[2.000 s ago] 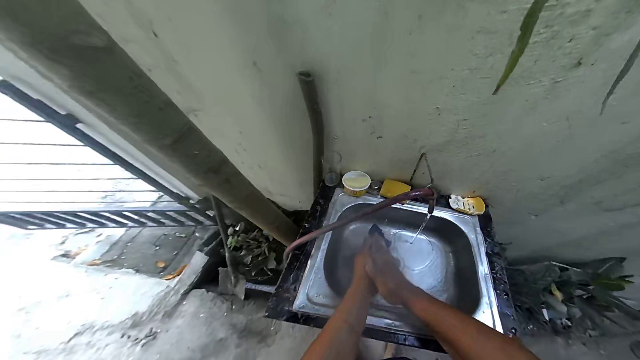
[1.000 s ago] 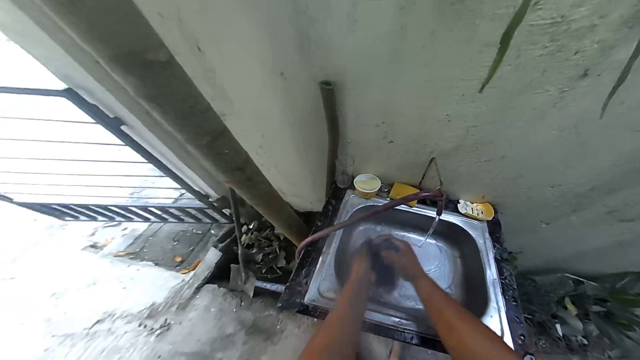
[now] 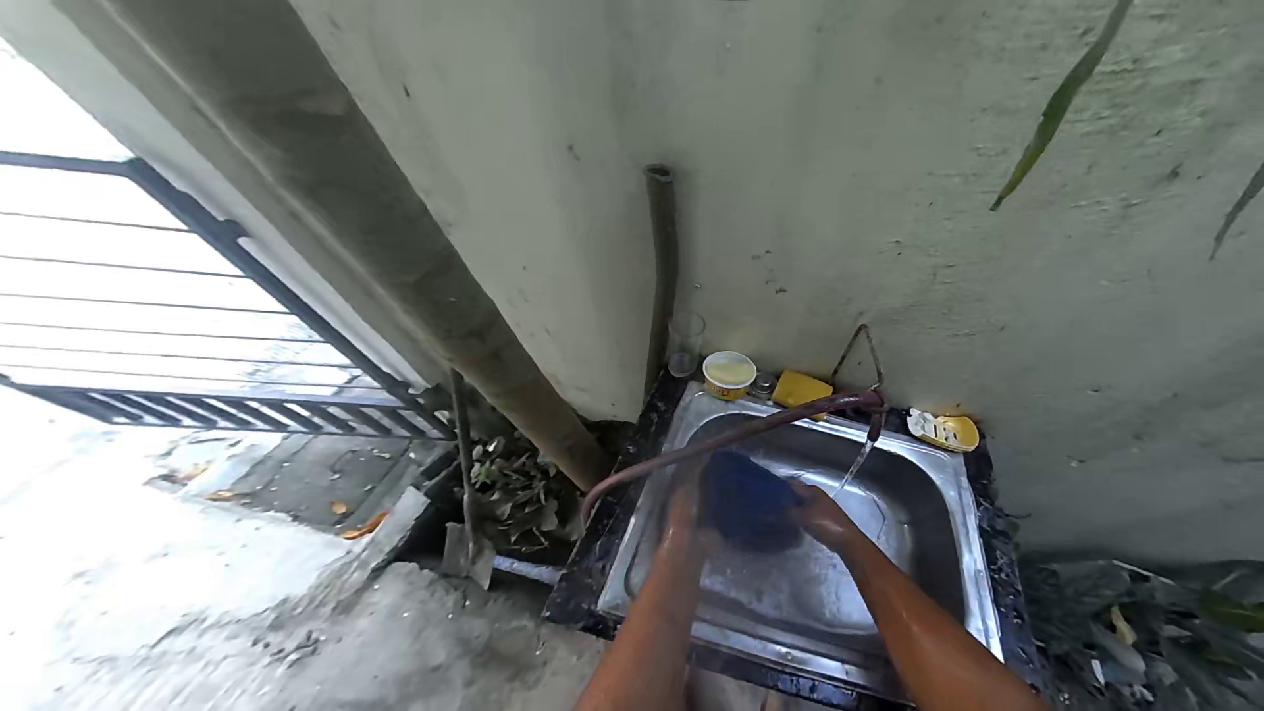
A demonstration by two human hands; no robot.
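Observation:
A dark blue cloth [image 3: 752,502] is spread between my two hands above the left part of a stainless steel sink [image 3: 849,592]. My left hand [image 3: 688,509] has the cloth by its left side, somewhat blurred. At the cloth's right edge, my right hand [image 3: 818,513] grips it. Just right of the cloth, a thin stream of water [image 3: 857,466] falls into the basin from the end of a reddish hose [image 3: 731,434] that crosses over the sink's back left corner.
Behind the sink stand a drinking glass [image 3: 683,346], a white and yellow tub [image 3: 729,375], a yellow sponge [image 3: 801,389] and a yellow soap dish [image 3: 945,431]. A shovel [image 3: 468,538] and a thick slanting pipe [image 3: 425,267] are at the left. A metal gate [image 3: 227,395] lies beyond.
The hands were close together low in the basin; now they are farther apart with the blue cloth opened wider between them. Water keeps running from the hose.

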